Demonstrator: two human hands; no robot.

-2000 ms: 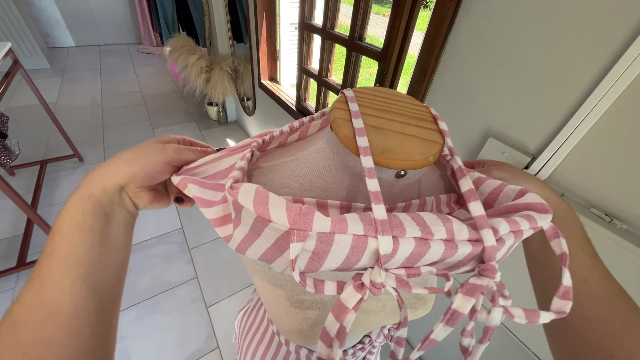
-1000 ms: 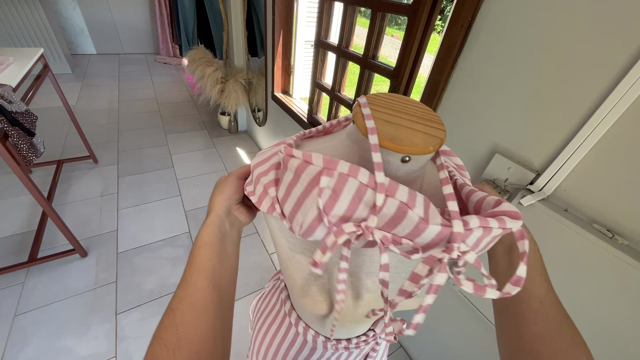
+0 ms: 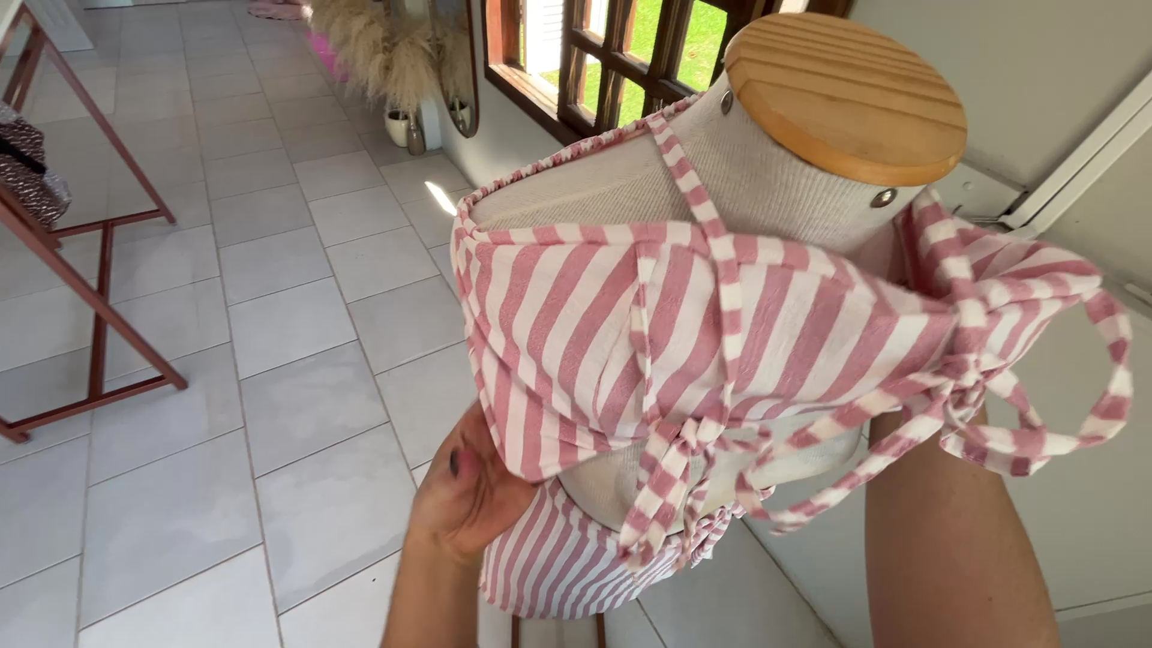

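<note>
A pink-and-white striped tie top (image 3: 576,333) lies around the chest of a fabric dress form (image 3: 792,135), which has a round wooden neck cap (image 3: 846,94). Thin striped straps run up over its shoulders, and bows hang at the front. My left hand (image 3: 472,486) is at the top's lower left edge, with the cloth's hem at its fingers. My right forearm reaches behind the top at the right; that hand is hidden by the cloth. Below, a striped bottom garment (image 3: 576,558) sits around the form's lower part.
At the left stands a red metal table frame (image 3: 99,306) with a patterned cloth (image 3: 31,166) hanging by it. A wood-framed window (image 3: 621,63) is behind the form, near pampas grass (image 3: 396,63) and a mirror (image 3: 454,54). White door or panel on the right.
The top has come down lower on the dress form's chest. My left hand has moved from the top's upper left edge to its lower left edge. The view is closer to the form.
</note>
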